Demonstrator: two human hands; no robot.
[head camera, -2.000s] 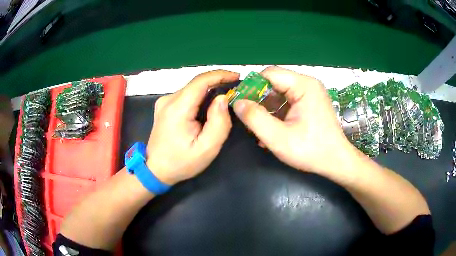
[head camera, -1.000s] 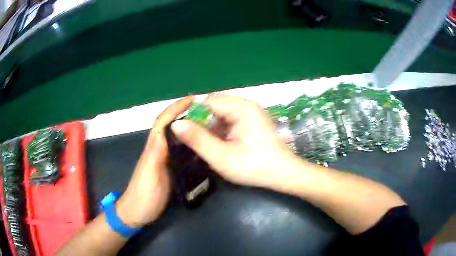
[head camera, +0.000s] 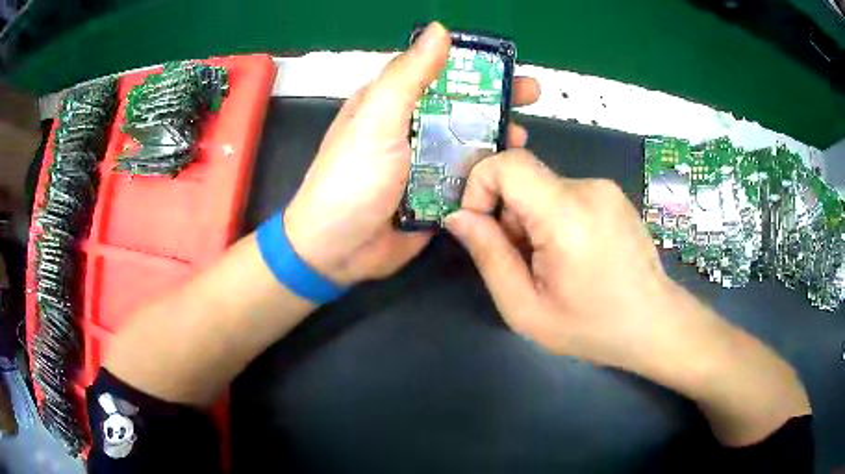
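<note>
A black phone housing (head camera: 509, 102) is held upright, open side facing me, above the mat. A green circuit board (head camera: 454, 139) with silver shield plates lies inside its frame. My left hand (head camera: 371, 167) grips the housing from the left, thumb on the top left edge and fingertips showing past the right edge. My right hand (head camera: 565, 250) has its thumb and bent fingers at the lower right corner of the board and housing. Its fingertips touch there; what lies under them is hidden.
A red tray (head camera: 157, 218) at left holds a long row of boards (head camera: 60, 259) and a short stack (head camera: 167, 116). Overlapping boards (head camera: 741, 208) lie on the black mat (head camera: 398, 370) at right. A white rail (head camera: 602, 100) and green belt (head camera: 278, 28) run behind.
The board, earlier between my right fingers, now lies inside the housing. The housing has turned its open side to me and sits higher in view. My right hand has moved to its lower end.
</note>
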